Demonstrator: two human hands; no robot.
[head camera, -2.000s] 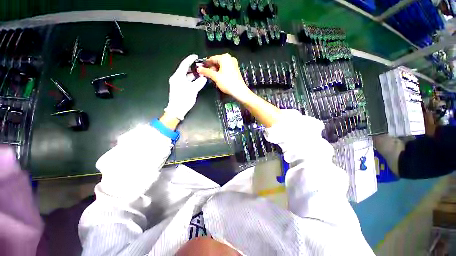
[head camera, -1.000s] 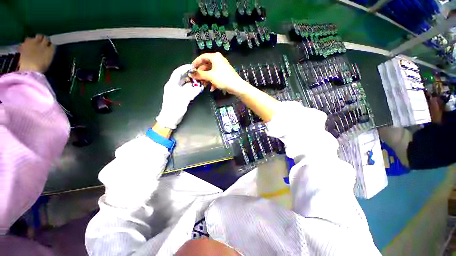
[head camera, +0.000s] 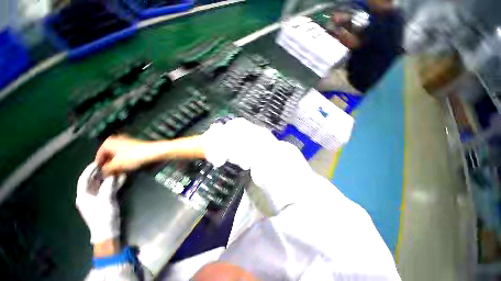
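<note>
My left hand (head camera: 100, 200), in a white glove with a blue strap at the wrist, is at the left over the dark green bench. My bare right hand (head camera: 122, 155) meets it at the fingertips. A small dark piece (head camera: 98, 174) shows between the hands; it is blurred and mostly covered by the fingers. Clear trays (head camera: 266, 97) with rows of board assemblies lie to the right of my hands, and more rows of green circuit boards (head camera: 118, 100) lie beyond them.
White stacked blocks stand at the bench end, one near (head camera: 324, 122) and one farther back (head camera: 312, 45). Blue bins (head camera: 90, 27) are at the far side. Another person in dark clothing (head camera: 376, 49) is at the upper right. A blue floor strip (head camera: 379, 175) runs at the right.
The view has swung right and is blurred, so my hands now show farther left and lower. They are still together. The neighbour's pink sleeve and the loose units are out of clear view.
</note>
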